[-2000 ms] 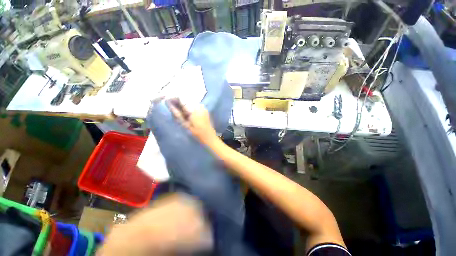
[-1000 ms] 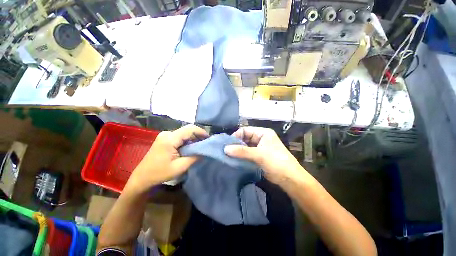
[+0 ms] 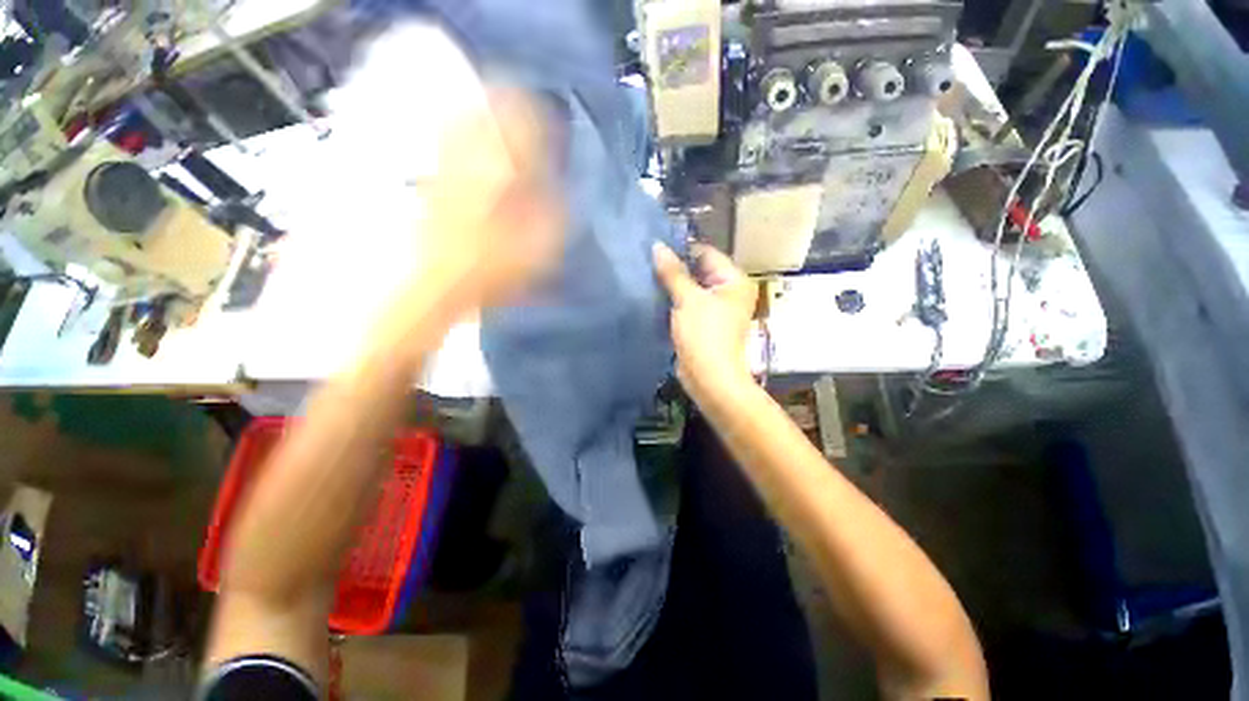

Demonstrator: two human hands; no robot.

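Observation:
Blue-grey cloth (image 3: 582, 342) runs from the table top down over the front edge towards the lap. My left hand (image 3: 514, 206) is blurred over the cloth's left side; whether it grips cannot be told. My right hand (image 3: 712, 295) is at the cloth's right edge, close to the needle area, with thumb and fingers closed on the edge. The overlock machine (image 3: 849, 164) stands just right of the cloth, with a row of round knobs. The cloth partly hides the needle area and cloth plate.
A red basket (image 3: 247, 479) is low at the left, partly behind my left arm. A cream sewing machine (image 3: 165, 233) stands at the far left of the table (image 3: 336, 301). Loose pale threads (image 3: 1014, 260) and a small dark metal tool (image 3: 930, 281) lie right of the overlock.
Both hands have moved up from in front of the table to the machine area. The cloth has moved up with them, and now covers the table's front edge beside the needle area.

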